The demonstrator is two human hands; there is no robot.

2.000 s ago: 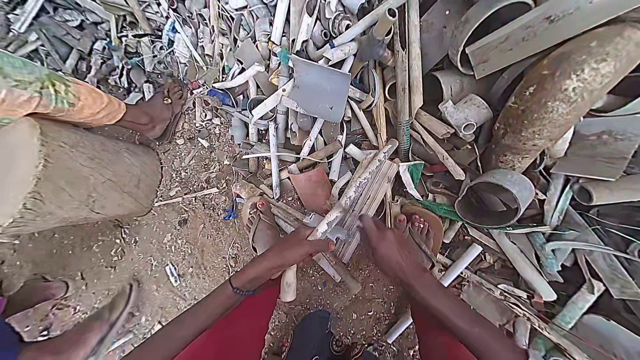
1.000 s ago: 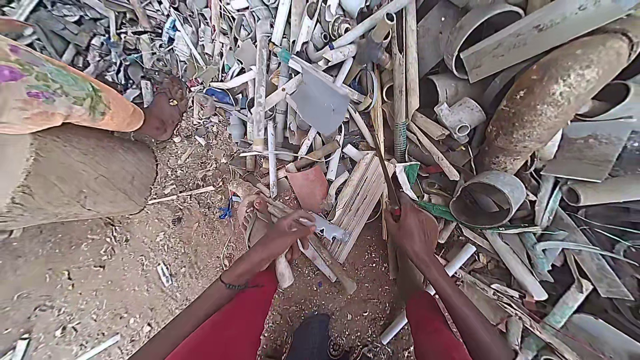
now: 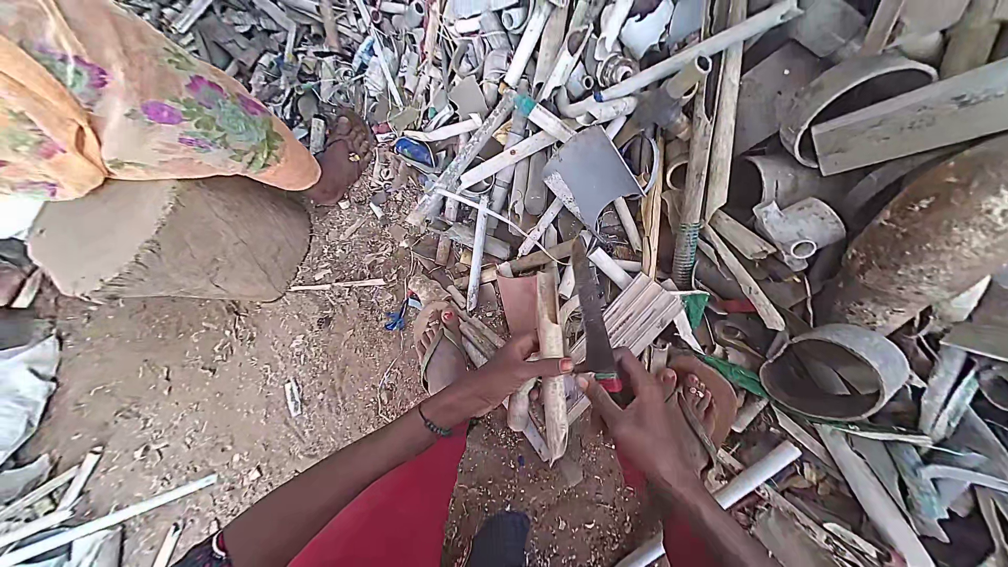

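Observation:
My left hand (image 3: 516, 372) grips a split, weathered length of pipe (image 3: 551, 339), which stands roughly lengthwise between my feet. A large dark blade (image 3: 592, 311), pointing away from me, is in my right hand (image 3: 638, 402), whose fingers close around its handle just right of the pipe. Blade and pipe are side by side; whether they touch I cannot tell. Behind them lies a grooved pale slab (image 3: 634, 319), with a reddish-brown curved piece (image 3: 517, 303) to the left of the pipe.
Scrap plastic pipes and offcuts heap up ahead and right, with a wide pipe ring (image 3: 835, 372) and a thick dirty pipe (image 3: 929, 228). A log block (image 3: 173, 240) stands at left beside a person in flowered cloth (image 3: 157, 102). Shavings litter the dirt ground (image 3: 315, 378).
The blade now shows upright in my right hand. My left hand holds a split pipe where a pale piece was one second ago. The person's flowered cloth covers more of the upper left.

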